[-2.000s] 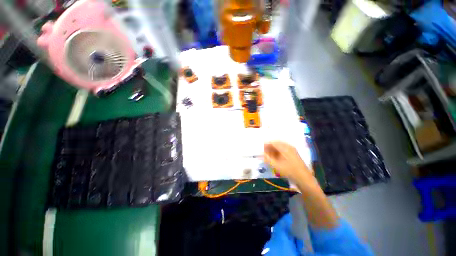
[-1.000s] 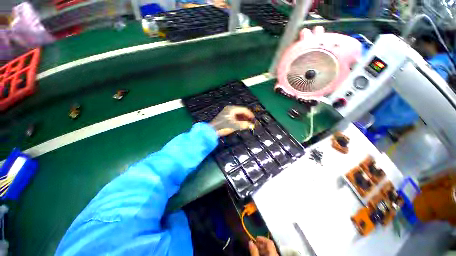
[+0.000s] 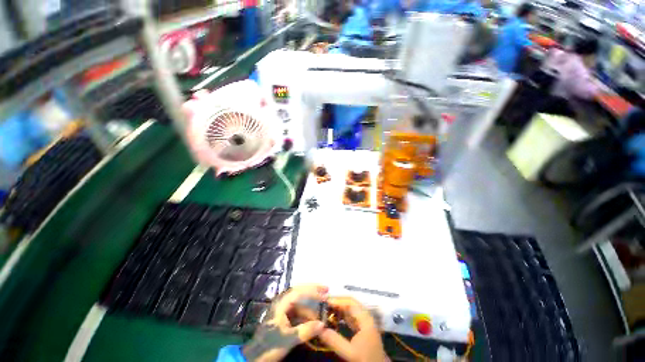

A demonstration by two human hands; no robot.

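Observation:
My left hand [image 3: 286, 327], in a greyish glove with bare fingertips, and my bare right hand [image 3: 353, 329] meet at the front edge of the white machine plate [image 3: 339, 254]. Between their fingers they hold a small dark module [image 3: 323, 311], partly hidden by the fingers. Orange fixtures [image 3: 357, 196] with dark recesses stand on the plate, and a single orange fixture [image 3: 322, 174] sits at its upper left. The orange machine head [image 3: 403, 164] is above the right-hand fixtures and hides part of them.
A black blister tray [image 3: 205, 258] lies left of the plate, another black tray [image 3: 520, 290] right. A pink fan [image 3: 237, 138] stands behind the left tray. A red emergency button [image 3: 422, 325] is at the front edge. A thin grey rod [image 3: 371, 290] lies on the plate. People are in the background.
The view has swung back from the left tray to the machine. My left hand has left that tray and joined my right hand at the plate's front edge, with a small module between them.

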